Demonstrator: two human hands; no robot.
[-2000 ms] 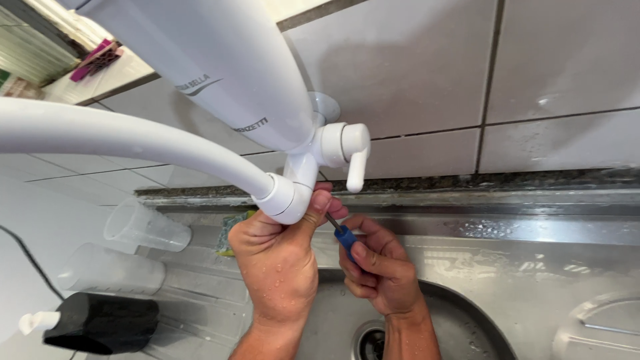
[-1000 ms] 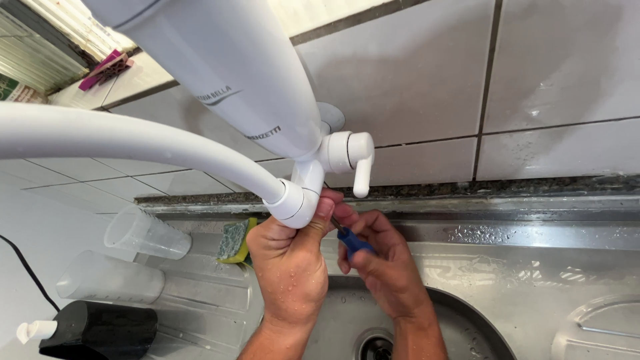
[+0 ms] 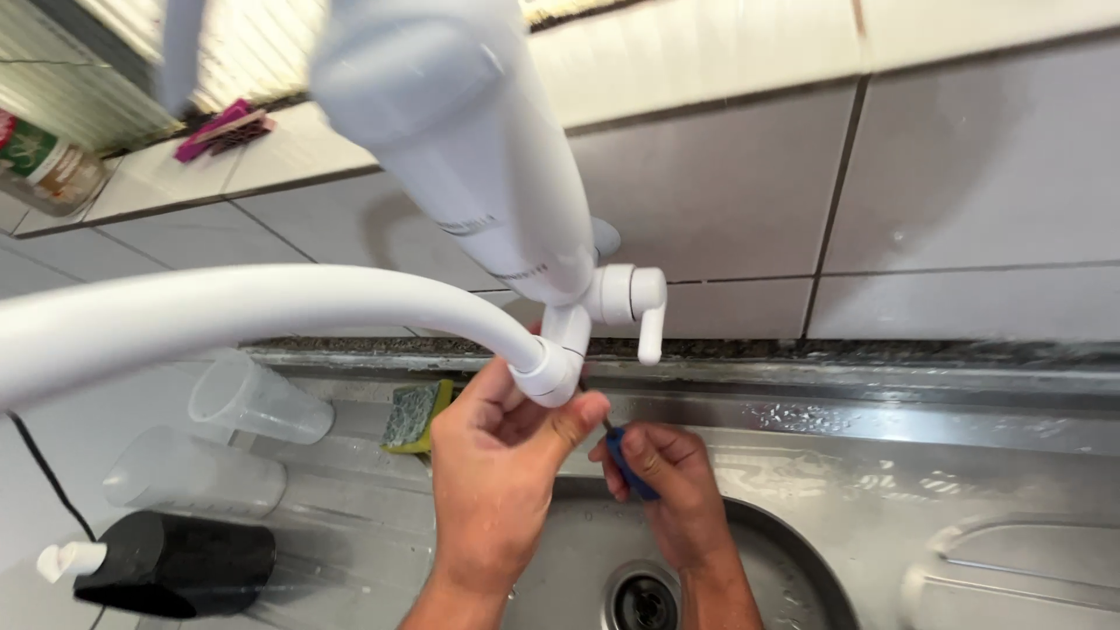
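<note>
A white plastic wall faucet (image 3: pixel 567 331) with a filter body (image 3: pixel 490 166), a curved spout (image 3: pixel 262 306) and a small lever handle (image 3: pixel 649 315) juts out over the sink. My left hand (image 3: pixel 503 464) grips around the elbow joint at the spout's base, its thumb below the joint and some fingers hidden behind it. In my right hand (image 3: pixel 669 481) is a screwdriver with a blue handle (image 3: pixel 632 465), held between thumb and fingers. Its thin shaft points up and left toward the underside of the joint; the tip is hidden behind my left thumb and the faucet.
Below the hands lies the steel sink basin (image 3: pixel 787 560) with its drain (image 3: pixel 646 602). To the left are a sponge (image 3: pixel 416 416), two clear plastic cups (image 3: pixel 262 398) and a black container with a white top (image 3: pixel 179 564). The tiled ledge (image 3: pixel 324 149) holds a jar (image 3: pixel 52 171) and purple clothespins (image 3: pixel 223 131).
The view has shifted, showing more of the filter body and window ledge. Both hands keep their places at the joint, with the screwdriver still in my right hand.
</note>
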